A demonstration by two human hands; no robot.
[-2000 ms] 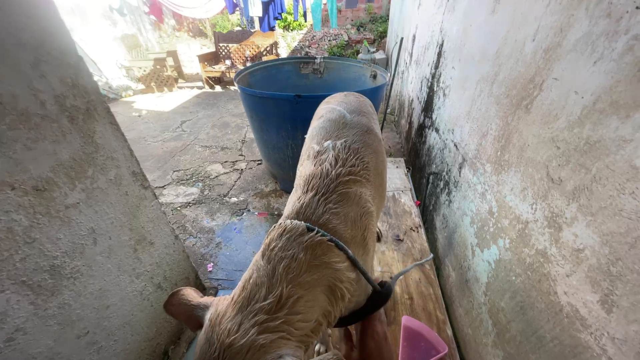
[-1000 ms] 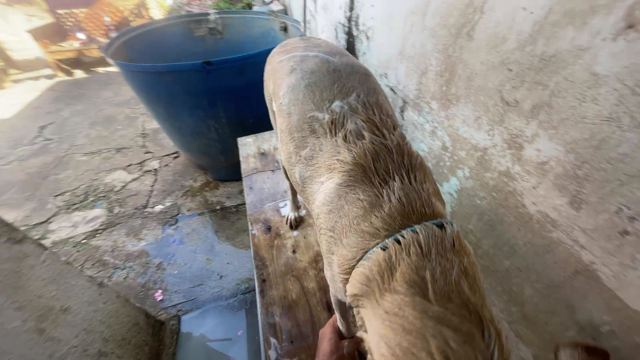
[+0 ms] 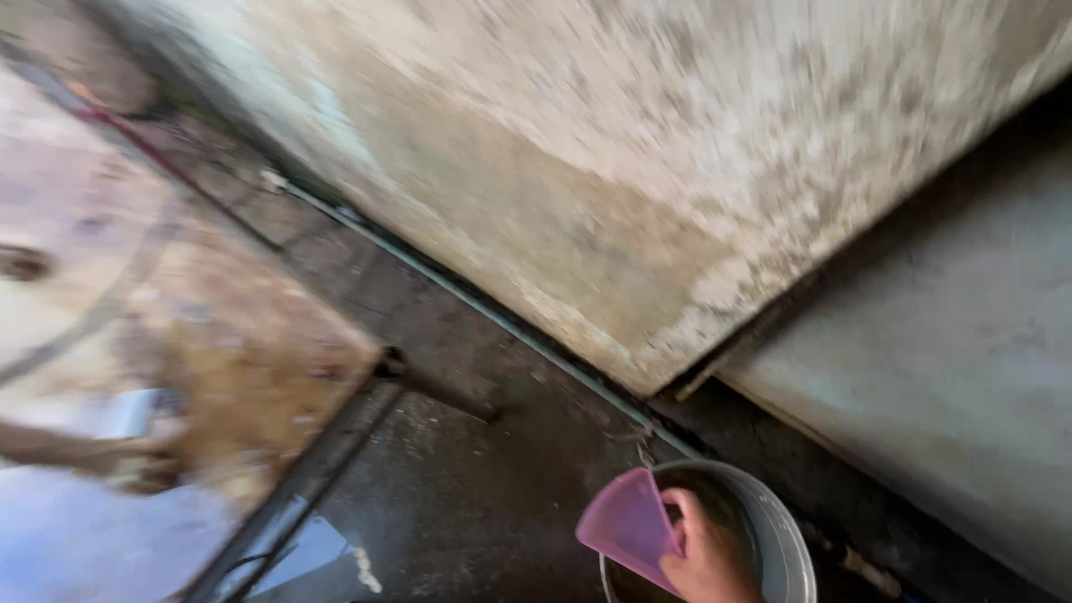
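My right hand point(image 3: 708, 548) grips a pink plastic cup point(image 3: 628, 528) by its handle. Hand and cup are over a round bucket point(image 3: 783, 519) that stands on the dark wet floor, with liquid visible inside. My left hand is out of the picture. At the far left, a dog's leg and paw point(image 3: 146, 469) rest on a wet wooden board point(image 3: 243, 368), beside a small pale-blue object point(image 3: 134, 412) that is too blurred to name.
A worn plastered wall point(image 3: 544, 167) rises beyond the floor. A thin pipe or hose point(image 3: 502, 322) runs along its foot to the bucket. Metal legs point(image 3: 444, 394) support the board. A pale panel point(image 3: 938, 335) stands at the right.
The view has swung far toward the floor and wall, so the dog's body and the blue tub are out of frame. The pink cup, at the bottom edge two seconds ago, is now over the bucket.
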